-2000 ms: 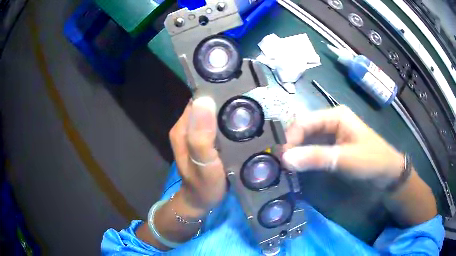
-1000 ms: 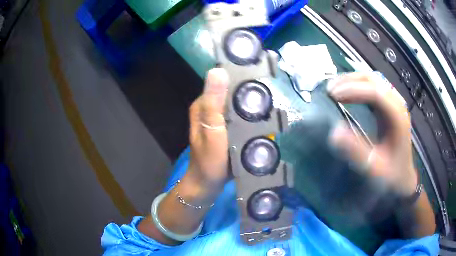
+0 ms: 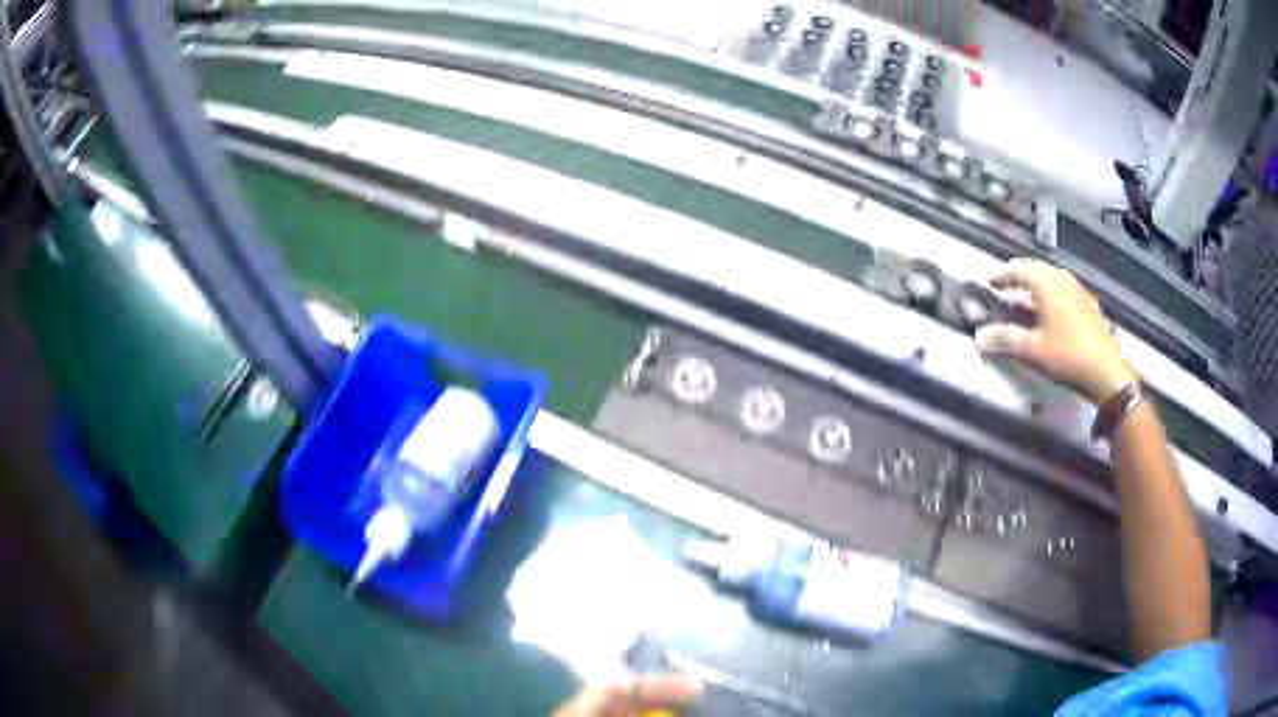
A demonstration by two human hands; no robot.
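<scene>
My right hand (image 3: 1044,329) is over the conveyor rails at the right, its fingers around part of a grey carrier fixture (image 3: 886,269) with round parts. The hand hides the carrier's right part. My left hand (image 3: 628,698) is blurred and cut off by the bottom edge; a small yellow spot shows beside it, and I cannot tell what it holds. A clear-blue squeeze bottle (image 3: 827,586) lies on the green bench. A crumpled white wipe (image 3: 582,588) lies to its left.
A blue bin (image 3: 315,469) holds a whiter squeeze bottle (image 3: 446,448). A grey post (image 3: 210,210) rises behind it. Brown-grey fixture plates (image 3: 757,448) lie along the line. Another carrier (image 3: 932,151) and rows of dark round parts (image 3: 855,63) are beyond the rails.
The view has swung from the carrier held close up to the bench and line. My right hand has moved out over the rails onto a carrier. My left hand is now mostly out of view.
</scene>
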